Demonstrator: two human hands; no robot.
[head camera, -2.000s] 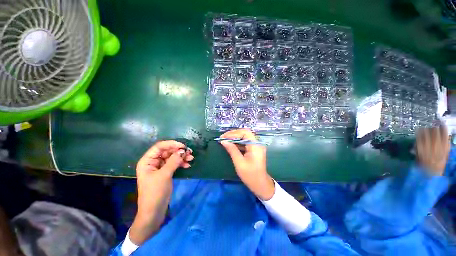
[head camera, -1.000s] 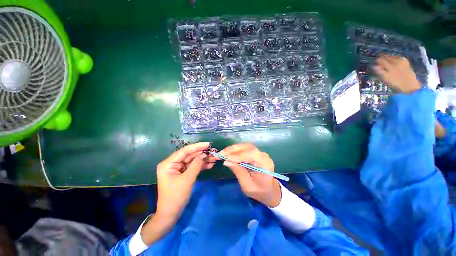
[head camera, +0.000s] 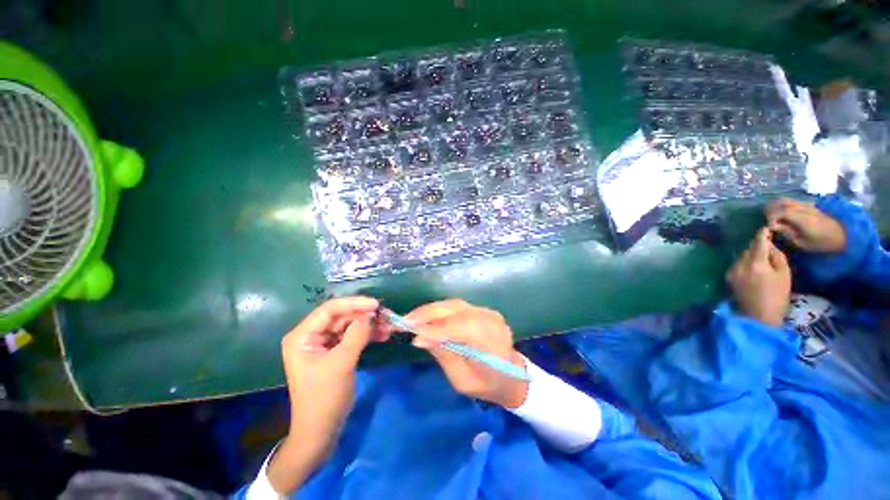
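My left hand (head camera: 327, 356) pinches a small dark module (head camera: 381, 311) between thumb and fingertips, above the front edge of the green mat. My right hand (head camera: 468, 347) holds light-blue tweezers (head camera: 488, 360), their tip at the module and their back end pointing down to the right. The module is mostly hidden by the fingertips. A clear blister tray (head camera: 449, 151) with rows of pockets holding dark parts lies beyond my hands, touching neither.
A green fan (head camera: 102, 220) stands at the left. A white-labelled bag (head camera: 632, 190) lies between my tray and the neighbour's blister tray (head camera: 717, 122). Tiny black parts (head camera: 691, 227) lie near the bag, others (head camera: 317, 293) beyond my left hand. A neighbour's hands (head camera: 771, 264) are at the right.
My hands were apart two seconds ago; the tweezers' tip has come to the module and stays there. The neighbour's hand has left their tray. The view has shifted and tilted.
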